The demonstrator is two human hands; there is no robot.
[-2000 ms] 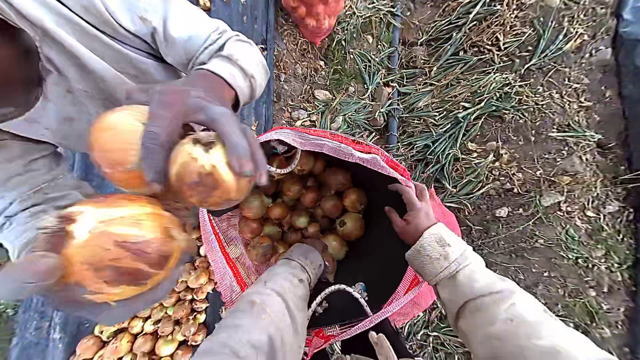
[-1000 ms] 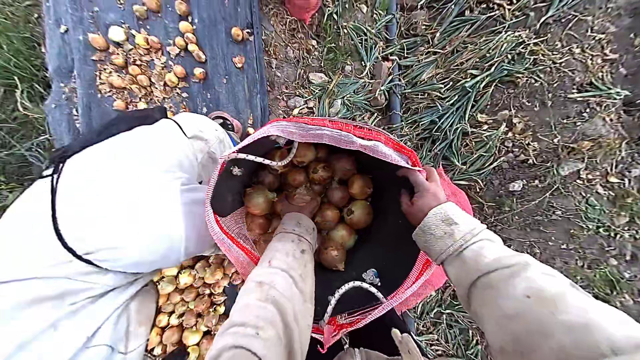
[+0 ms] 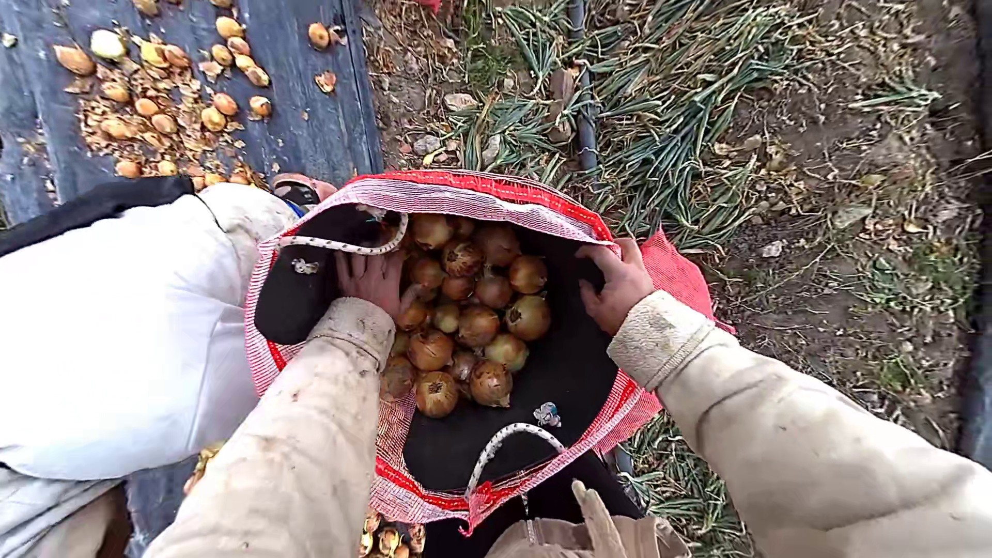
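Note:
A red and white mesh sack [image 3: 480,186] stands open below me, with a black container with rope handles [image 3: 496,457] inside its mouth. Brown onions [image 3: 477,325] lie in the black container. My left hand [image 3: 373,280] reaches inside at the left, fingers spread against the inner wall beside the onions, holding no onion. With its thumb inside and its fingers at the rim, my right hand [image 3: 618,287] grips the sack's edge on the right side.
A person in white clothing [image 3: 132,333] bends close at the left. Loose onions and skins [image 3: 155,116] lie on dark sheeting [image 3: 310,85] at the upper left. Cut onion leaves [image 3: 697,116] and a dark hose [image 3: 583,101] lie on the soil beyond the sack.
My left hand has moved from on top of the onions to the container's left inner wall. The other person's hands with large onions, seen two seconds ago, are out of view.

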